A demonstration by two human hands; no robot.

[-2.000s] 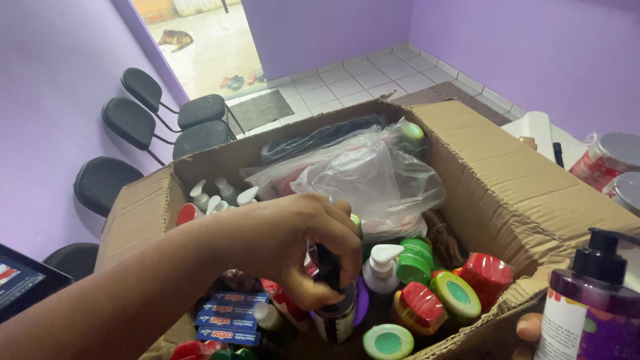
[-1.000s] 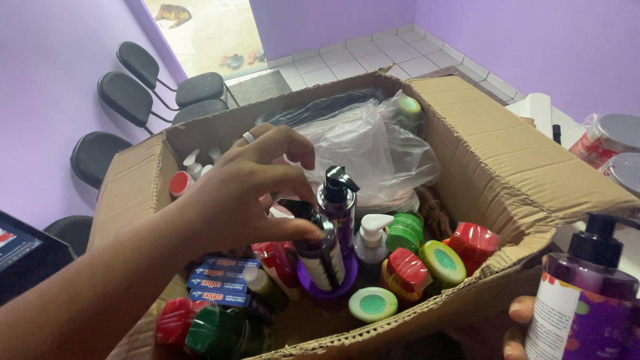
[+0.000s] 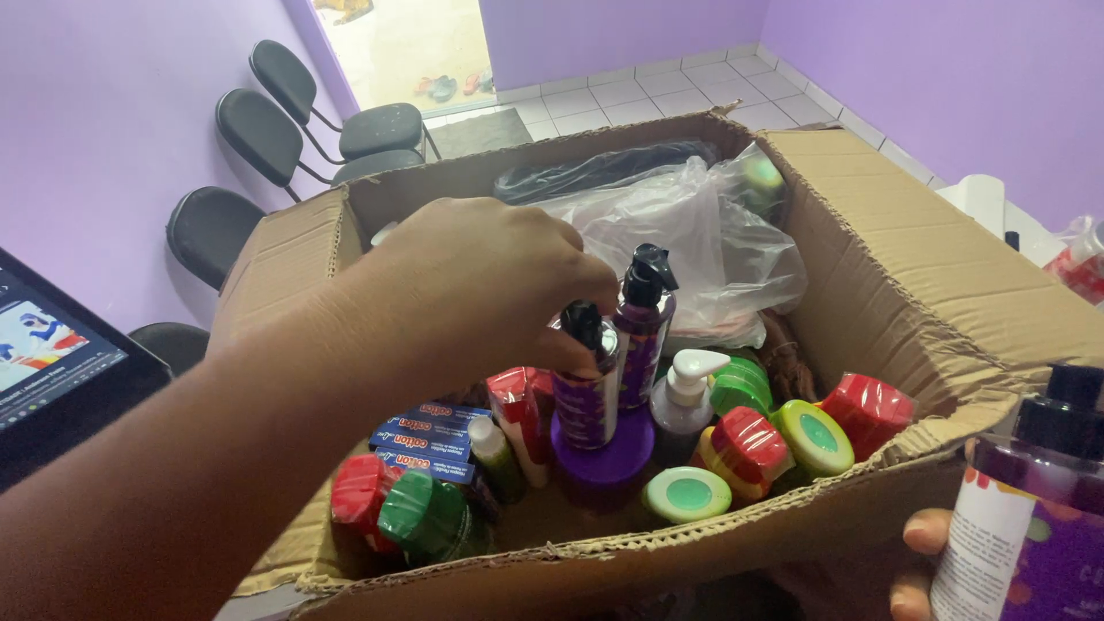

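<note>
My left hand [image 3: 517,276] reaches over the cardboard box, its thumb and fingers around the black top of a purple bottle [image 3: 586,410]. Beside that one, a second purple bottle with a black pump [image 3: 640,345] stands upright; a round purple lid or base [image 3: 608,457] shows under them. At the right edge, outside the box, my right hand [image 3: 923,561] holds a larger purple pump bottle [image 3: 1000,552] with a black pump and a white label. Only a few fingertips of this hand are visible. A grey bottle with a white pump [image 3: 681,401] is just right of the two bottles.
The open cardboard box [image 3: 871,276] holds blue cartons [image 3: 423,444], red-capped and green-capped containers [image 3: 431,517], oval green-lidded bottles [image 3: 687,493] and clear plastic bags [image 3: 690,233]. Black chairs [image 3: 259,138] line the left wall; a screen [image 3: 60,362] is at left.
My left hand's fingers, spread at the bottle's top one second ago, have closed around its black top. The bottle leaned then and stands more upright now. My right hand still holds its bottle.
</note>
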